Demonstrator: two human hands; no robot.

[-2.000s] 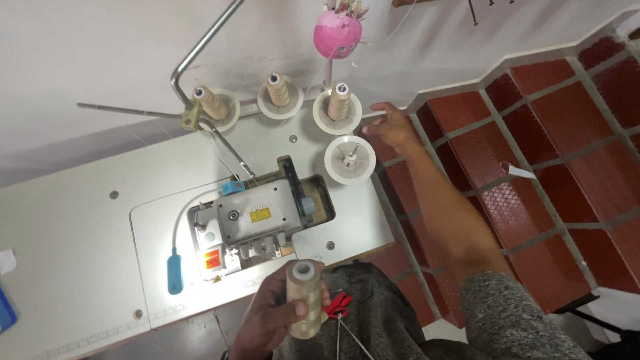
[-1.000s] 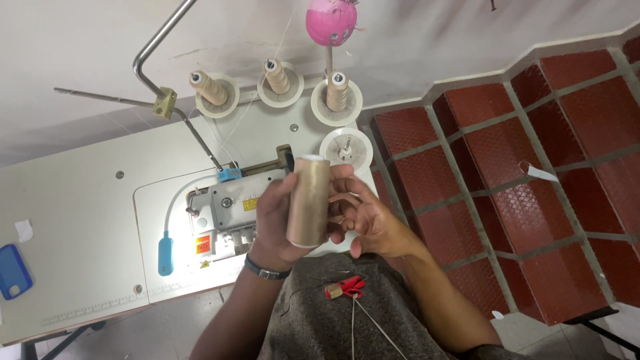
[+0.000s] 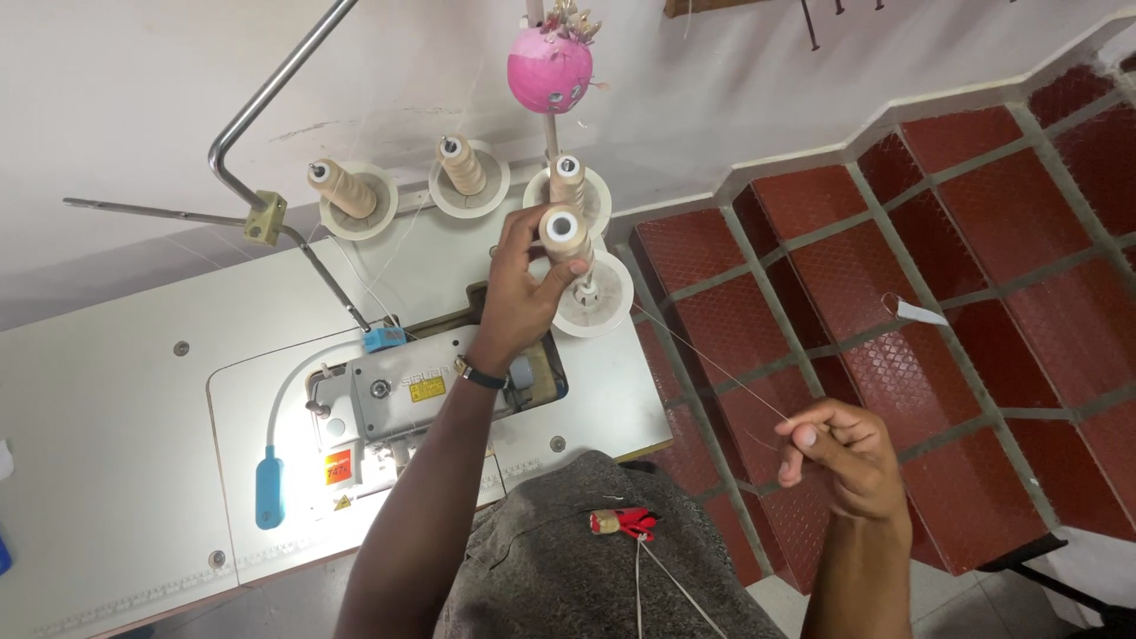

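My left hand (image 3: 524,288) grips a cone of beige thread (image 3: 568,235) just above an uncovered white spool plate (image 3: 593,306) at the table's back right corner. Out to the right, over the red steps, my right hand (image 3: 834,448) pinches a thin thread (image 3: 710,359) that runs back toward the spool plate. Beige thread cones stand on three other plates: one at the left (image 3: 342,188), one in the middle (image 3: 463,167) and one right behind my left hand (image 3: 568,180). An overlock-type sewing machine (image 3: 404,386) sits lit in the table, left of my left forearm.
A bent metal thread stand rod (image 3: 284,84) rises at the left. A pink ball ornament (image 3: 550,71) hangs on a post behind the cones. A blue lamp (image 3: 270,493) lights the white table (image 3: 115,399). Red tiled steps (image 3: 852,293) lie right. Red-handled thread snips (image 3: 626,522) rest on my lap.
My left hand has carried the thread cone from in front of me to the bare spool plate. My right hand has left the cone and moved right, a thread now between its fingers.
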